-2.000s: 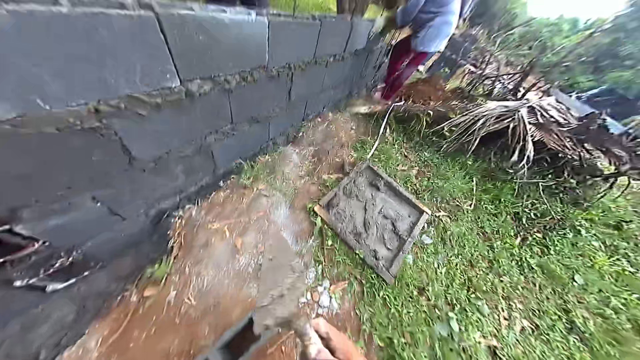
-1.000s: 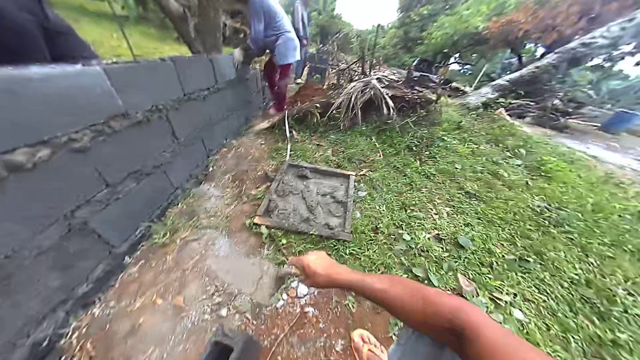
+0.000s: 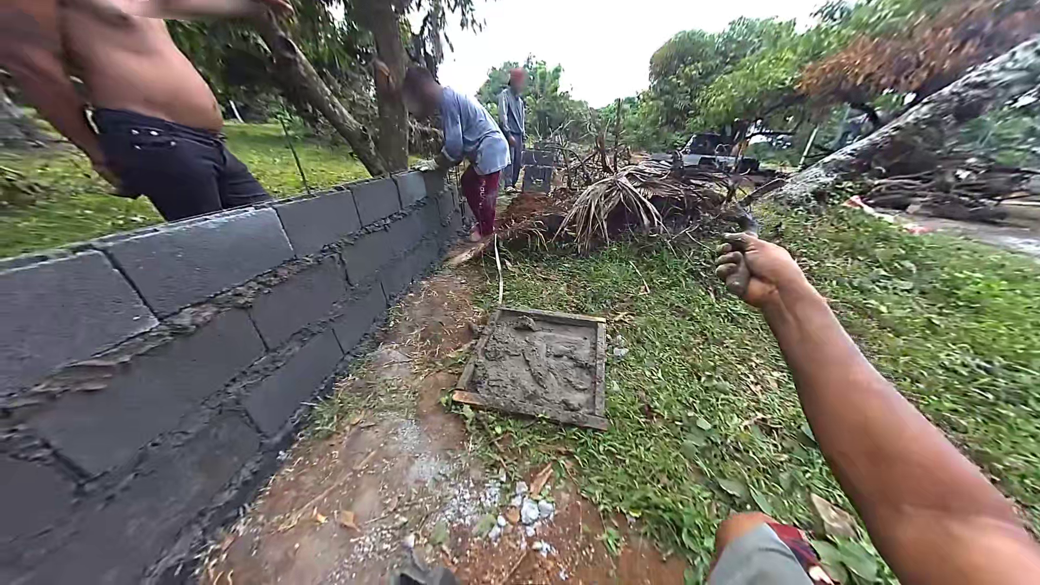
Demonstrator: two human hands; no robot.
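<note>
My right hand (image 3: 751, 270) is raised at the right on an outstretched arm, fingers curled. A dark grey piece, seemingly part of a trowel (image 3: 746, 221), shows just above the fist; the rest is hidden. Below and left of the hand, a square wooden-framed mortar board (image 3: 603, 366) lies on the ground, holding wet grey mortar (image 3: 536, 361). A wall of grey concrete blocks (image 3: 203, 252) runs along the left, with rough mortar in its joints. My left hand is out of view. A dark grey object (image 3: 422, 573) is cut off at the bottom edge.
A shirtless person (image 3: 154, 106) stands beyond the wall. Another person (image 3: 475, 134) bends over its far end, and a third (image 3: 512, 122) stands behind. Dry palm fronds and branches (image 3: 617, 199) are heaped ahead. Stone pieces (image 3: 528, 510) lie on the soil near my knee.
My right hand has risen from low over the soil to the right, above the grass. The view has tilted up, and more of the person beyond the wall shows.
</note>
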